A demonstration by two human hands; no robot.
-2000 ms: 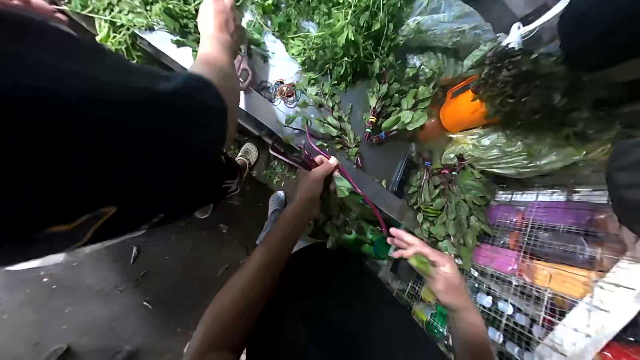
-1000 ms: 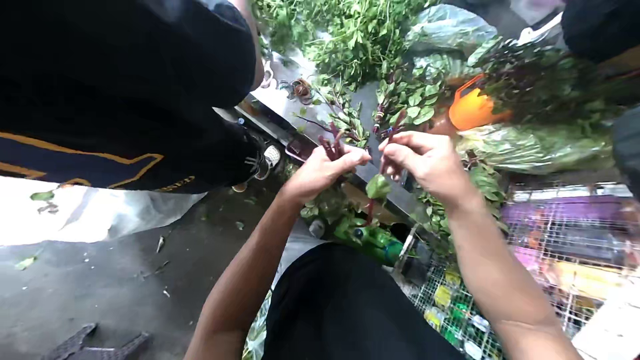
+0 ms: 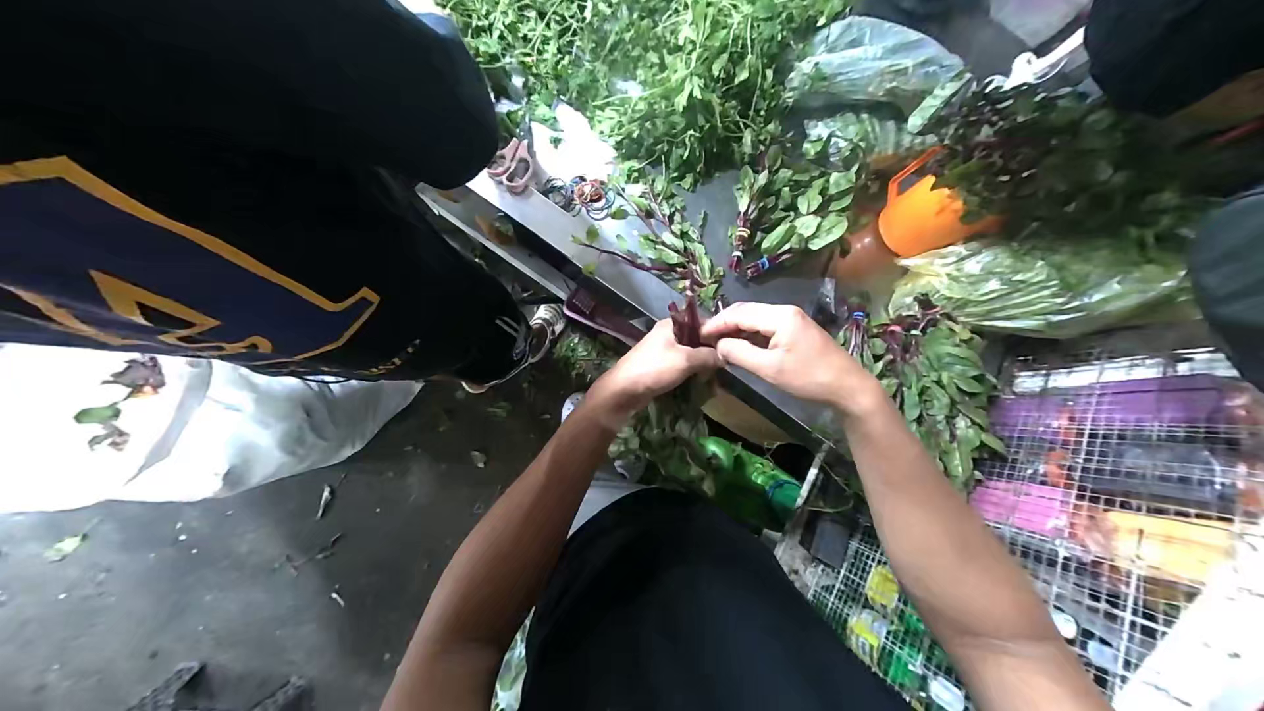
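Note:
My left hand [image 3: 657, 367] is closed around a small bunch of reddish-purple leafy stems [image 3: 684, 324]; the cut ends point up and the leaves hang below the fist. My right hand [image 3: 775, 346] meets it at the stems, thumb and fingers pinched there; whether it grips a stem is hidden. Loose purple-stemmed greens [image 3: 681, 247] lie on the metal table just beyond. Banded bunches of the same greens [image 3: 795, 212] lie behind and to the right, another bunch [image 3: 938, 380] beside my right forearm. Pink-handled scissors [image 3: 512, 165] and rubber bands [image 3: 592, 196] rest near the table's left edge.
A co-worker in dark clothes [image 3: 247, 197] stands close at left. A heap of fine-leaved greens [image 3: 691, 69] covers the far table. An orange plastic jug [image 3: 923, 217] and bagged greens [image 3: 1047, 286] are at right. A wire rack [image 3: 1116, 474] stands lower right, green bottles [image 3: 750, 474] below the table.
My right hand, apart from the left two seconds ago, has come up against it at the stems. The long stem that stretched between my hands no longer shows. The co-worker's forearm has gone from the far table.

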